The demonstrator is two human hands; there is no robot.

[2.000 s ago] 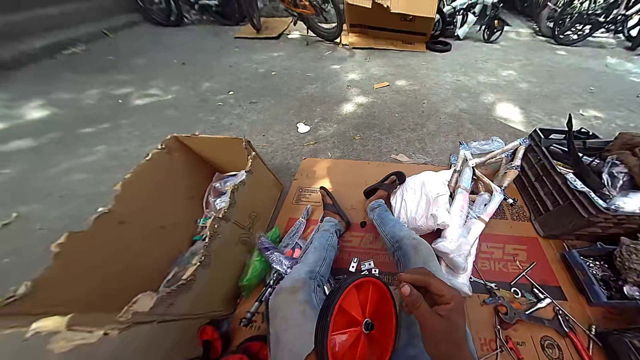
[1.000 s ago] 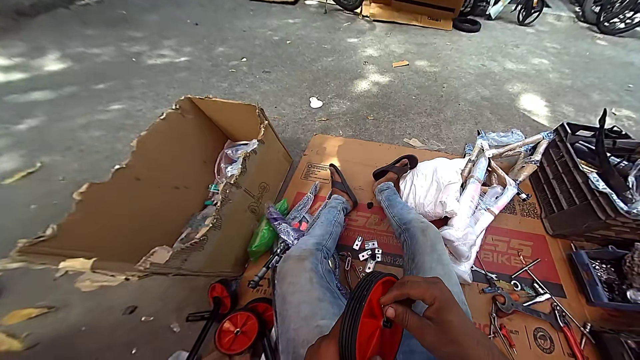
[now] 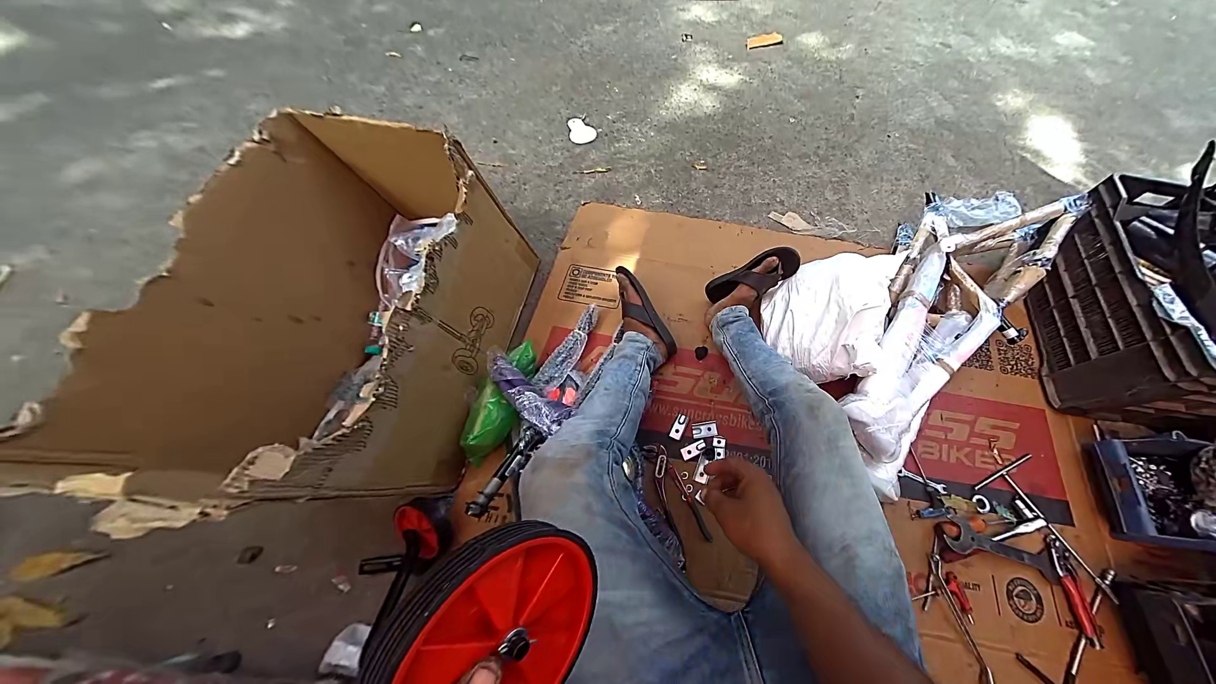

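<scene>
A red plastic wheel with a black tyre [image 3: 503, 608] stands tilted over my left thigh. My left hand [image 3: 483, 673] grips it low near the hub; only a fingertip shows at the frame's bottom edge. Between my legs, my right hand [image 3: 746, 503] reaches down with bent fingers to several small metal brackets [image 3: 698, 448] lying on the flattened cardboard. Whether its fingers hold a bracket or washer cannot be told. Beside the brackets lies a thin red-handled tool [image 3: 686, 494]. Another small red wheel [image 3: 418, 530] lies left of my thigh, partly behind the big one.
A torn cardboard box [image 3: 427, 380] stands at left, a green plastic bag [image 3: 489, 418] beside it. Right of my legs are a wrapped bicycle frame [image 3: 912, 351], wrenches and pliers [image 3: 1073, 589], a black crate [image 3: 1092, 313] and a blue parts tray [image 3: 1130, 494].
My right hand has left the red wheel and moved down to the small brackets between my legs. The wheel has moved left, held by my left hand.
</scene>
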